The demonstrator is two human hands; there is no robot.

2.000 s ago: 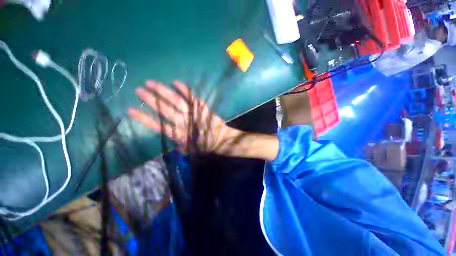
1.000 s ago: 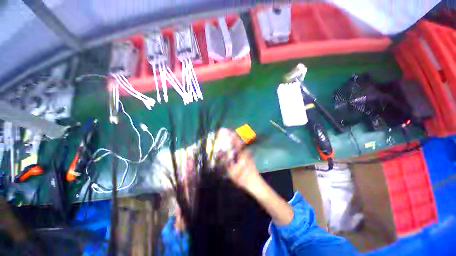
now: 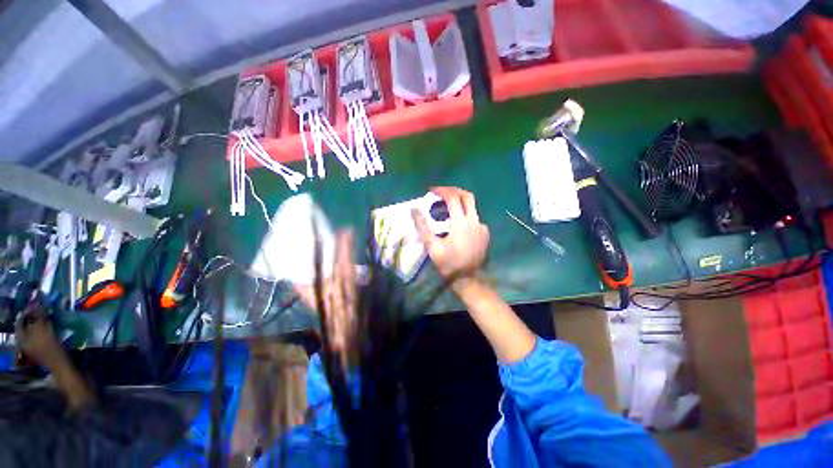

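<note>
My right hand grips a white rounded power bank unit with a black round spot, over the green mat. White leads show at the unit's left part. My left hand is blurred and partly behind dark hair strands, left of the unit. A white blurred flat piece is at its fingers; whether it is a shell or a bag, and how it is held, I cannot tell.
Red trays along the back hold open units with hanging leads. Right of my hands are a screwdriver, a ribbed white case, a hammer, an electric screwdriver and a fan. A neighbouring worker's hand is at left.
The view has turned from the left bench end to the whole bench. My right hand, open and empty at first, now holds the unit. The orange-yellow piece no longer shows.
</note>
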